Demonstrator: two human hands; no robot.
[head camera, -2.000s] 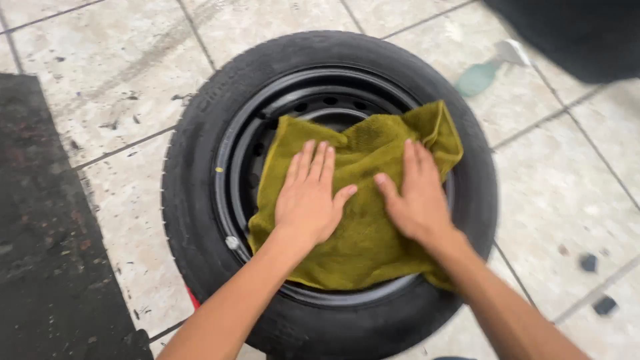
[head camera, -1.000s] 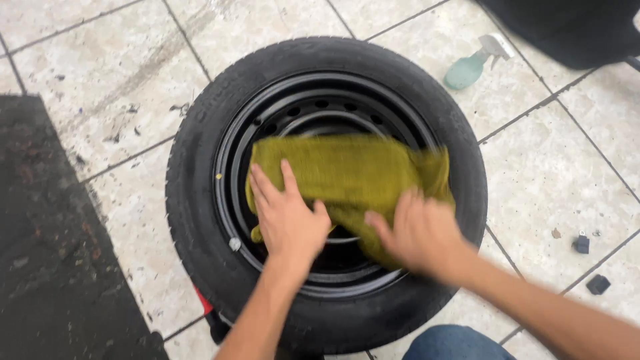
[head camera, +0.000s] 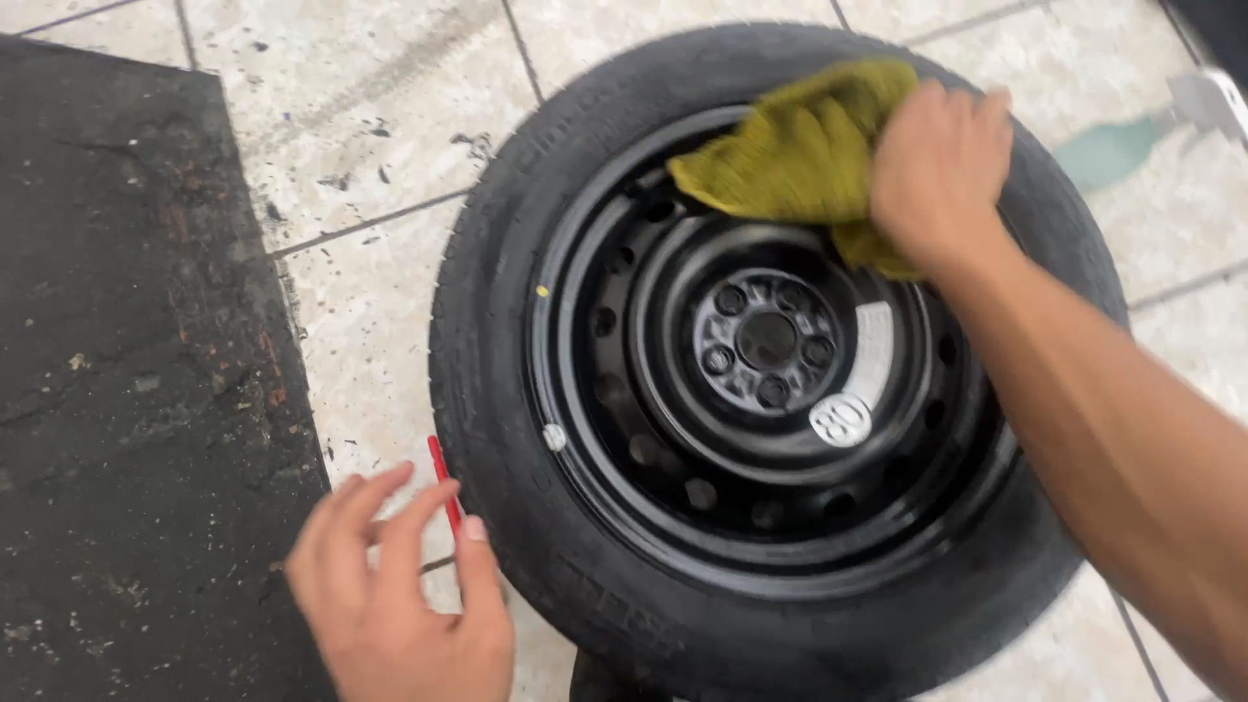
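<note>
A rubber tyre (head camera: 507, 390) on a black steel wheel rim (head camera: 673, 429) lies flat, with a ring of bolt holes round its open centre and a pale label on the disc. My right hand (head camera: 941, 171) grips a bunched olive-yellow cloth (head camera: 799, 156) at the upper right of the rim, over the rim edge and tyre sidewall. My left hand (head camera: 405, 585) is at the tyre's lower left, fingers apart and holding nothing. Behind its fingertips a red object (head camera: 446, 483) shows beside the tyre; what it is cannot be told.
Light floor tiles (head camera: 380, 292) with dark specks surround the tyre. A worn black mat (head camera: 146, 390) covers the left side. A spray bottle (head camera: 1111, 154) with pale green liquid lies at the upper right. Something dark (head camera: 604, 678) shows under the tyre's lower edge.
Both hands were on the cloth over the middle of the rim. My left hand has come off it to the lower left; my right has carried the cloth, now bunched, to the upper right.
</note>
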